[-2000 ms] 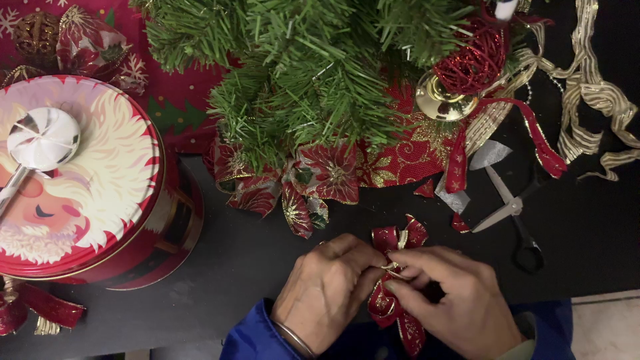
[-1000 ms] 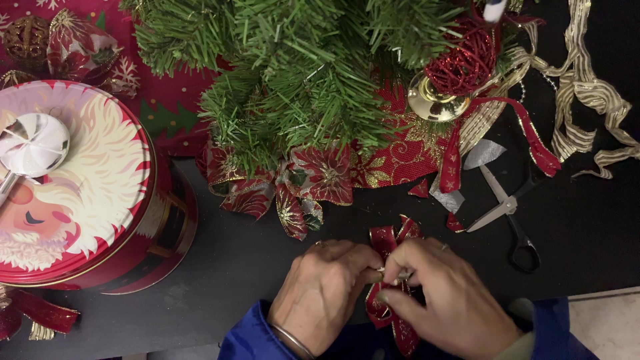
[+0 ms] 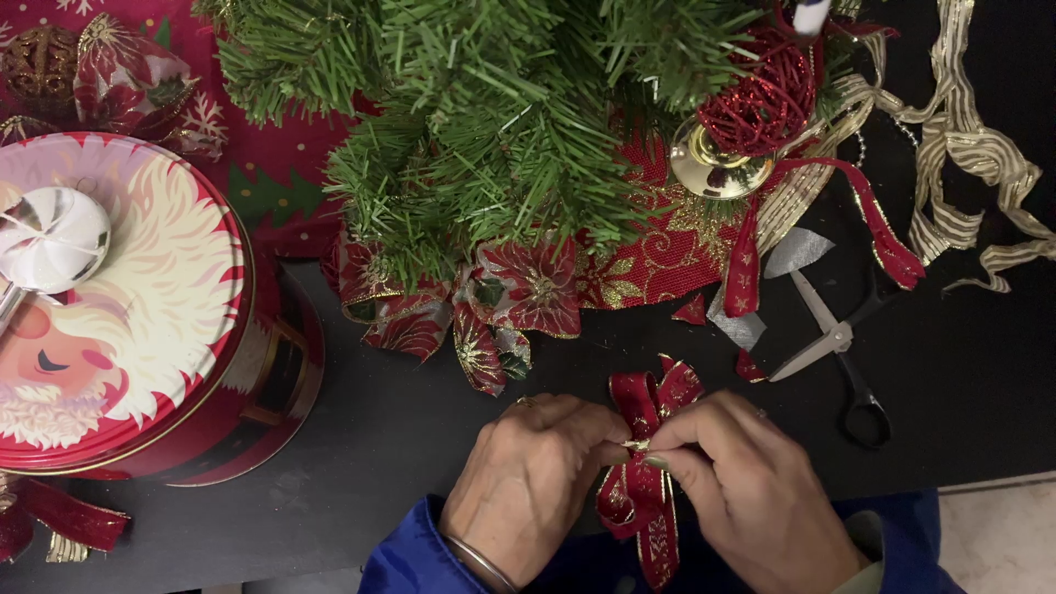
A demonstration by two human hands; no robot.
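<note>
Near the front edge of the black table, a red ribbon bow with gold edges (image 3: 635, 495) is held between both hands. My left hand (image 3: 536, 478) pinches the narrow gold tie around the bow's middle from the left. From the right, my right hand (image 3: 734, 478) pinches the same tie, thumb and forefinger almost touching the left fingertips. Loops and tails of the bow stick out above and below the fingers. To the right of the hands lie opened scissors with black handles (image 3: 836, 337), beside silver ribbon scraps (image 3: 738, 326) and small red scraps (image 3: 749, 365).
A green artificial Christmas tree (image 3: 495, 140) fills the top middle, with a poinsettia-patterned ribbon (image 3: 528, 289) below it. A round Santa tin (image 3: 181, 330) stands at left, a peppermint ornament (image 3: 56, 239) on its lid. Gold striped ribbon (image 3: 973, 148) and a red wire ball (image 3: 763, 99) are at right.
Both hands have stayed at the bow, with small finger movements at its middle tie.
</note>
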